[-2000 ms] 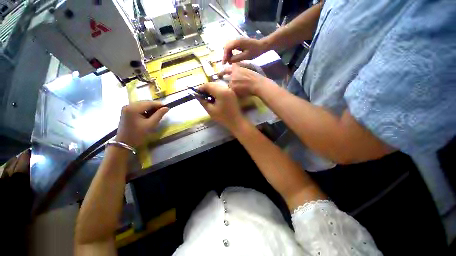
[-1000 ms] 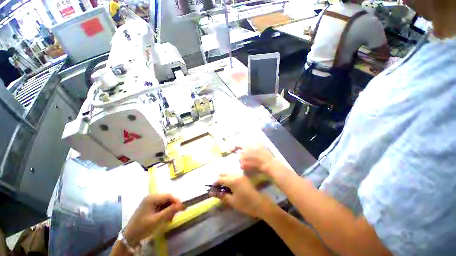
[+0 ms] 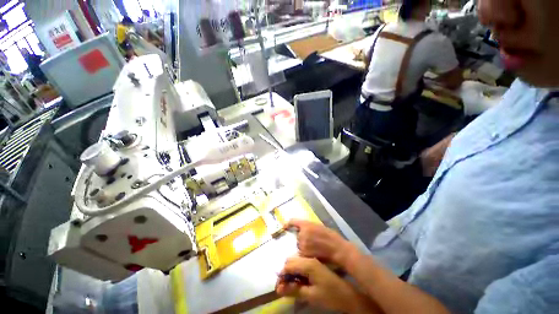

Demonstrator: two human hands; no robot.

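Note:
The yellow clamp template [image 3: 245,242] lies on the white machine bed under the machine head. My right hand [image 3: 306,283] is low in the picture, in front of the template's right end, with its fingers curled round a small black tool [image 3: 295,278]. A brown strap [image 3: 252,303] runs left from beside this hand along the bottom edge; whether the hand also grips it is unclear. My left hand is out of the picture. A second person's hand [image 3: 320,243] touches the right end of the template; what its fingertips hold is too small to tell.
The white sewing machine head [image 3: 132,236] with a red logo stands at left. A white lamp arm [image 3: 224,149] reaches over the bed. A control panel [image 3: 314,116] stands behind. The second person in a blue shirt [image 3: 509,202] stands close at right. Another person sits further back.
The view has tilted up and shifted, so more of the machine and room shows. My left hand has gone out of the picture. The second person's hand stays at the template's right end.

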